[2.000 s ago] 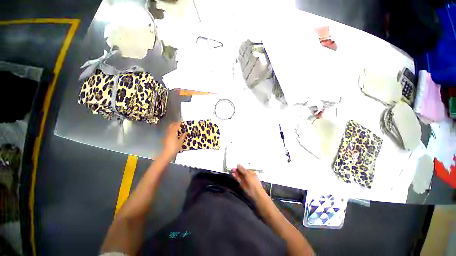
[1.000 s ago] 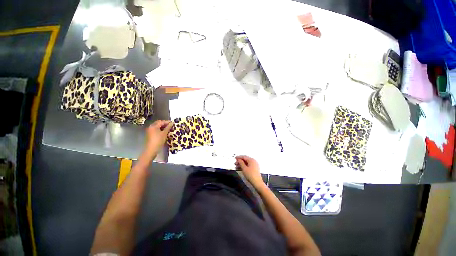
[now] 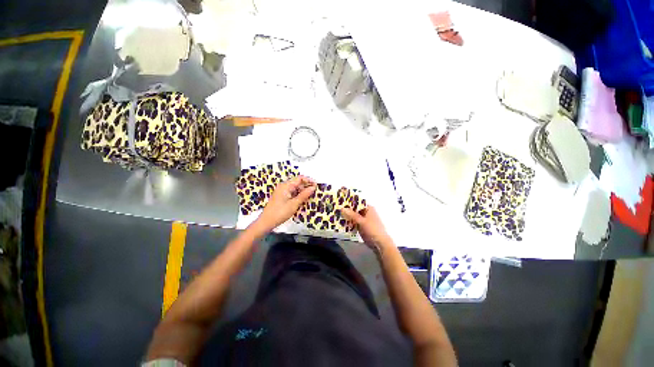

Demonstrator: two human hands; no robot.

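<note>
One leopard-print panel [image 3: 257,188] lies on white paper near the table's front edge. A second leopard-print panel [image 3: 324,209] is to its right, between my hands. My left hand [image 3: 290,198] pinches this second panel's upper left corner. My right hand [image 3: 363,219] holds its right end, thumb on top. The fingers under the panel are hidden. Both hands are bare.
A tied leopard-print bundle [image 3: 154,132] lies left on the metal tabletop [image 3: 107,192]. A grey ring [image 3: 304,143] lies behind the panels, a pen [image 3: 395,185] to the right, then a bagged leopard rectangle [image 3: 500,193], beige pieces [image 3: 563,152] and a calculator [image 3: 566,92].
My left hand has moved right, away from the first panel's left edge. My right hand has risen slightly. A second leopard panel now shows between my hands, and both hold it.
</note>
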